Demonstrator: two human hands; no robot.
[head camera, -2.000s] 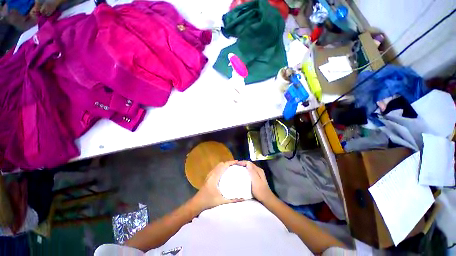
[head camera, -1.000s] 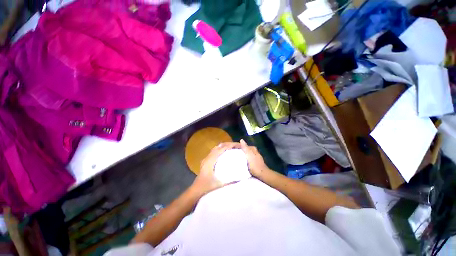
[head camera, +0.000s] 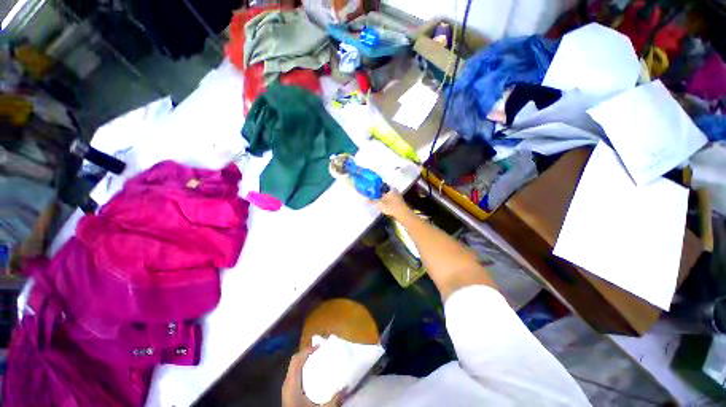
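Observation:
My right hand (head camera: 390, 203) is stretched out to the table's right corner and grips the lower part of a blue spray gun (head camera: 366, 182) with a pale round container (head camera: 341, 164). My left hand (head camera: 296, 383) is low in front of my body and holds a small bunched white piece (head camera: 336, 369); some of its fingers are hidden by the piece. A bottle with a bright pink top (head camera: 264, 201) is on the table, left of the spray gun.
Magenta garments (head camera: 159, 246) cover the left of the white table (head camera: 275, 274). A dark green cloth (head camera: 293, 143) and a yellow-green item (head camera: 393, 144) lie behind. A round wooden stool (head camera: 342, 319) is below the edge. Cartons, a tray and white sheets (head camera: 629, 226) are at right.
My right hand has left the white piece, reached forward and taken hold of the spray gun. My left hand keeps the white piece, now lower and bunched. The camera view has turned.

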